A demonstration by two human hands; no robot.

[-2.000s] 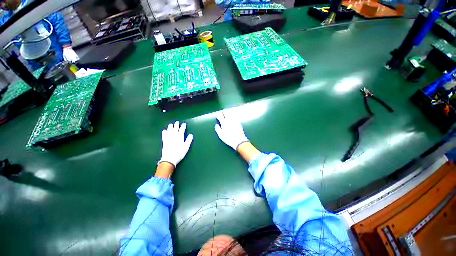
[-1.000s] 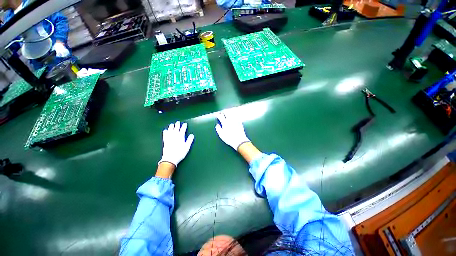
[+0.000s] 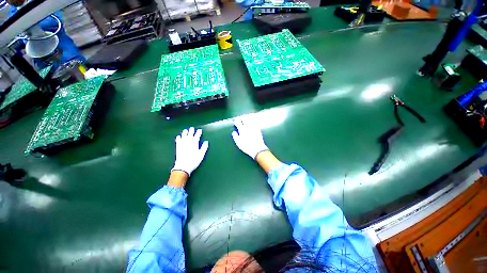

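Note:
My left hand (image 3: 189,151) in a white glove rests flat on the green mat (image 3: 224,186), empty, fingers spread. My right hand (image 3: 248,139), also in a white glove, rests on the mat to its right, palm down and holding nothing that shows. Beyond my hands, a green circuit board (image 3: 191,77) lies solder side up on a dark support. A second board (image 3: 280,57) sits on a foam pad (image 3: 288,88) to the right. A third board (image 3: 67,114) lies at the left, raised on a dark block.
Side cutters (image 3: 404,108) lie open at the right, near a dark strip (image 3: 384,150). A black parts box (image 3: 190,39) and yellow roll (image 3: 225,40) stand at the far edge. Orange carriers (image 3: 438,229) are at the lower right. A person's blue sleeve (image 3: 61,40) shows at the upper left.
The boards on the mat sit slightly further left in view, and the cutters slightly further right. My hands stay on the mat. The person at the upper left has changed arm position.

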